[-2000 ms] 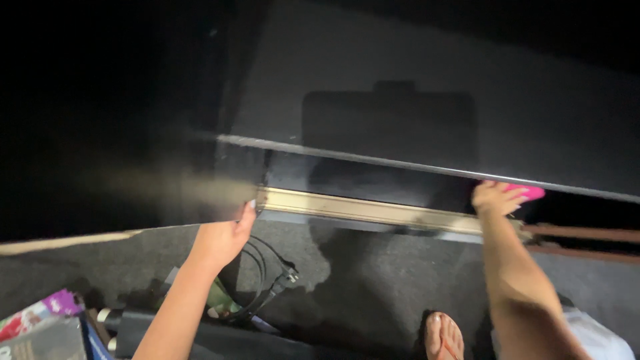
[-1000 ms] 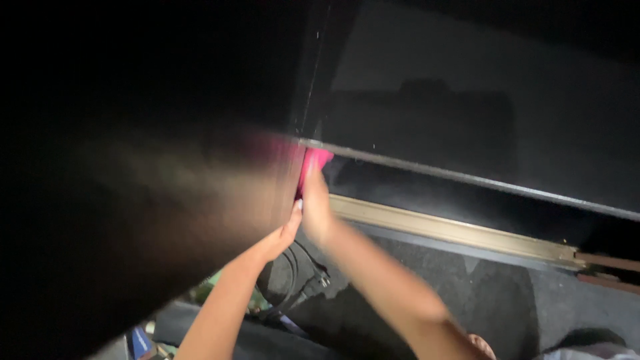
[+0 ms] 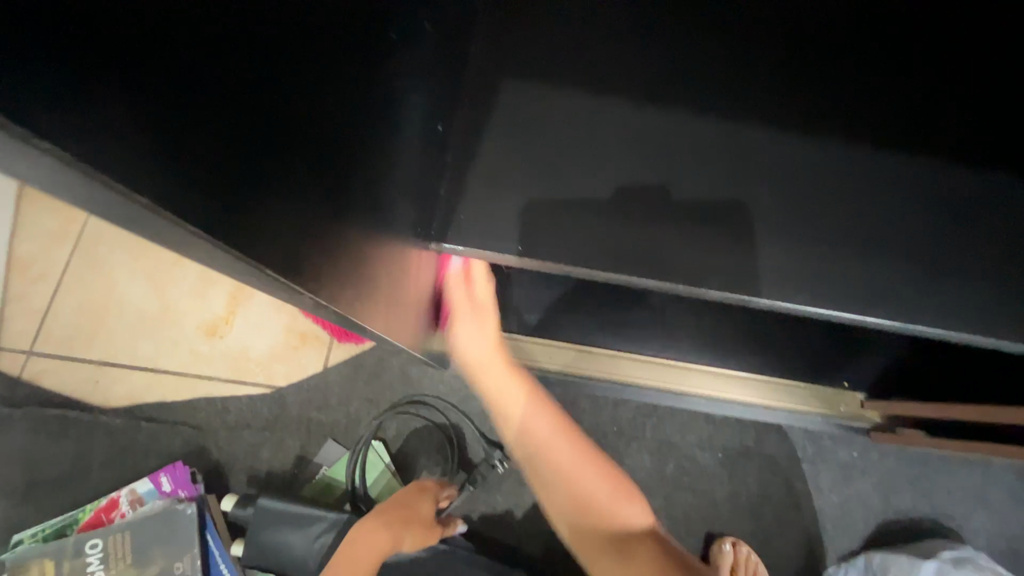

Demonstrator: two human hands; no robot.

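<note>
My right hand (image 3: 478,316) presses a pink cloth (image 3: 442,292) against the inner side of a glossy black panel (image 3: 360,200), just below the edge of a black shelf (image 3: 720,299). The cloth is partly hidden by the fingers. Lower down, my left hand (image 3: 418,512) is blurred, with its fingers bent, beside a coiled black power cable (image 3: 360,468); whether it touches the cable cannot be told. A pale metal rail (image 3: 672,372) runs to the right below the shelf.
Magazines or books (image 3: 136,520) lie at the lower left, next to a black object with white ends (image 3: 280,532). Leaflets (image 3: 340,480) lie under the cable on dark carpet (image 3: 640,464). Tan tiles (image 3: 184,296) show beyond the panel. My bare foot (image 3: 732,556) is at the bottom.
My right hand moved left with the pink cloth from the right part of the shelf edge to the corner. My left hand left the panel's edge and dropped toward the cable. The panel has swung.
</note>
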